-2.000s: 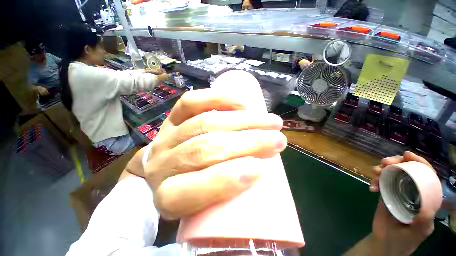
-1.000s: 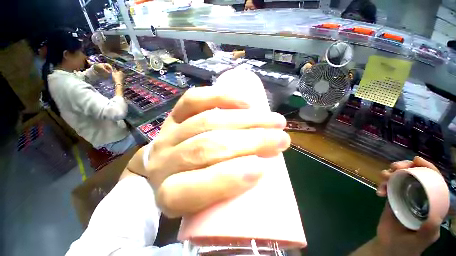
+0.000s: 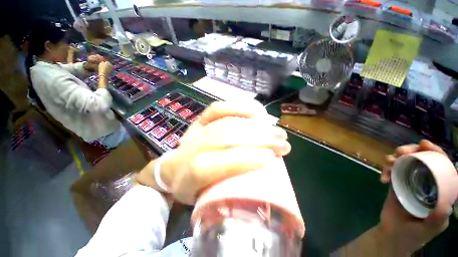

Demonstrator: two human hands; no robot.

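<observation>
My left hand (image 3: 221, 155) is closed around a large pink-and-white bottle (image 3: 248, 188), close to the camera. The bottle is tilted, with its clear shiny end at the bottom edge of the view; that end is blurred. My right hand (image 3: 409, 221), at the right edge, holds a round pink lid (image 3: 439, 178) with a white rim and dark centre facing left. The lid and bottle are apart. My left hand hides part of a clear tray (image 3: 168, 143) of red-and-black keypad phones on the bench.
A green-topped bench (image 3: 329, 193) lies below. A desk fan (image 3: 325, 65), yellow perforated card (image 3: 391, 56) and phone trays (image 3: 386, 113) are at the back right. Pale stacked trays (image 3: 241, 70) stand behind. A person (image 3: 73, 95) works at left. An open carton (image 3: 108, 180) is beside the bench.
The bottle has tipped so its clear end shows more, and my left hand is lower. The view has shifted, uncovering more of the phone tray and pale stack. My right hand still holds the lid.
</observation>
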